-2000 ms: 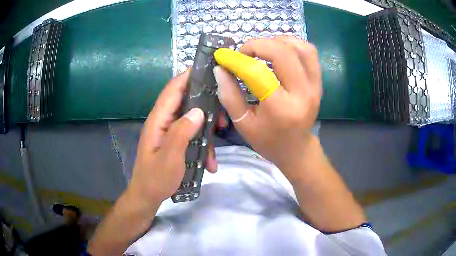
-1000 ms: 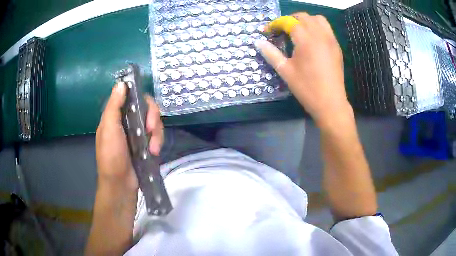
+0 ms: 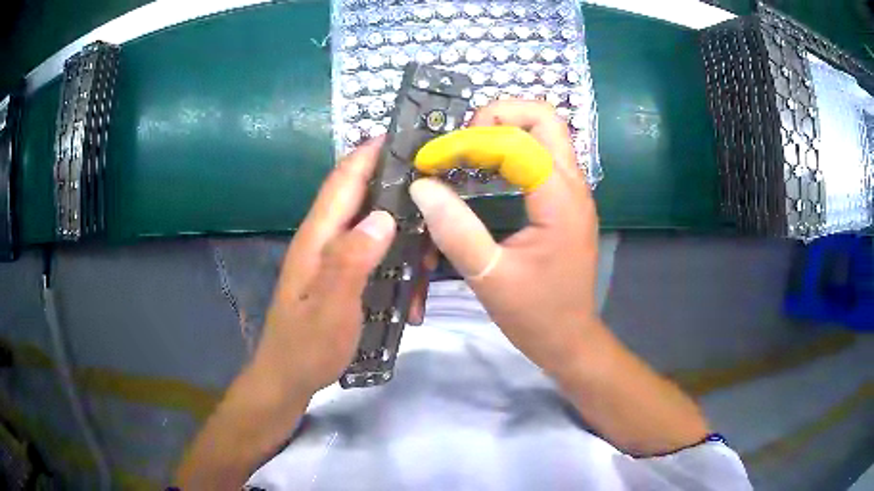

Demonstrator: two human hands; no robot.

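A dark grey fixture strip (image 3: 391,278) is held slantwise in front of me, upper end tilted right. My left hand (image 3: 331,259) is shut on it, thumb across its face and fingers behind. One round component (image 3: 436,120) sits in a seat near the upper end. My right hand (image 3: 522,216), with a yellow finger cot (image 3: 494,153) on the index finger and a pale thumb cot, is at the strip just below that component. Its index and thumb tips are close together; whether they hold a part is not visible. The clear blister tray (image 3: 460,38) of silver round parts lies behind.
A stack of dark strips (image 3: 767,134) stands at the right of the green surface, with clear trays (image 3: 848,144) beyond it. More strips (image 3: 84,144) stand at the left. A blue stool (image 3: 834,283) is on the floor at right.
One second ago my right hand was at the tray's right side and the strip was farther left. Now strip and right hand are together in front of the tray, and the seated component shows.
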